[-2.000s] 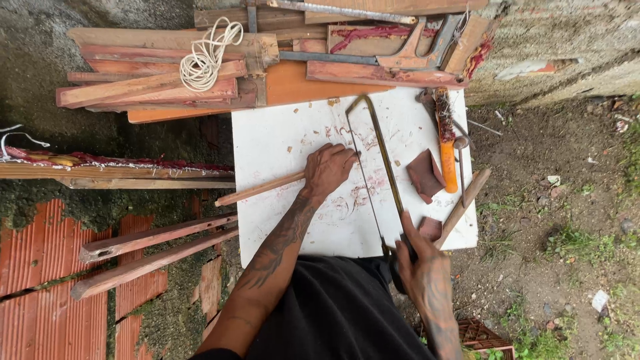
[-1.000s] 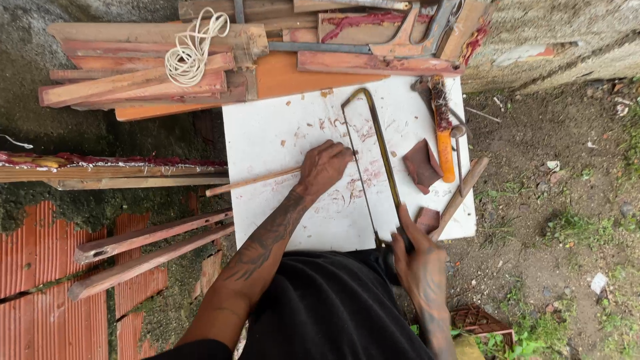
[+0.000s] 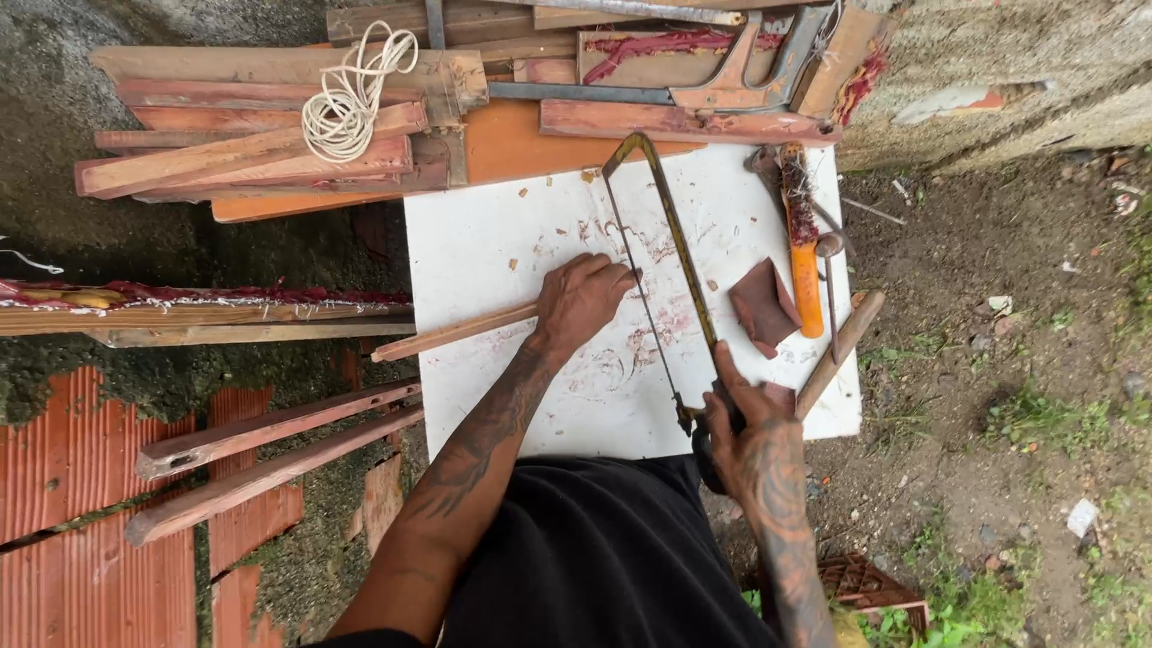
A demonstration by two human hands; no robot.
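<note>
My left hand is closed around a thin wooden strip and presses it on the white board. The strip sticks out past the board's left edge. My right hand grips the black handle of a hacksaw with a worn yellow and dark frame. The saw's blade lies beside the fingertips of my left hand, where the strip's end is; whether it touches the wood I cannot tell. To the right lie a brown sandpaper piece and an orange-handled tool with wire bristles.
Wood pieces, a coil of cream cord and a larger saw lie along the board's far side. A wooden handle crosses the right edge. Two wooden bars jut out at left. A crate stands lower right.
Both hands keep their holds on the strip and the hacksaw. The saw has shifted only slightly against the left hand.
</note>
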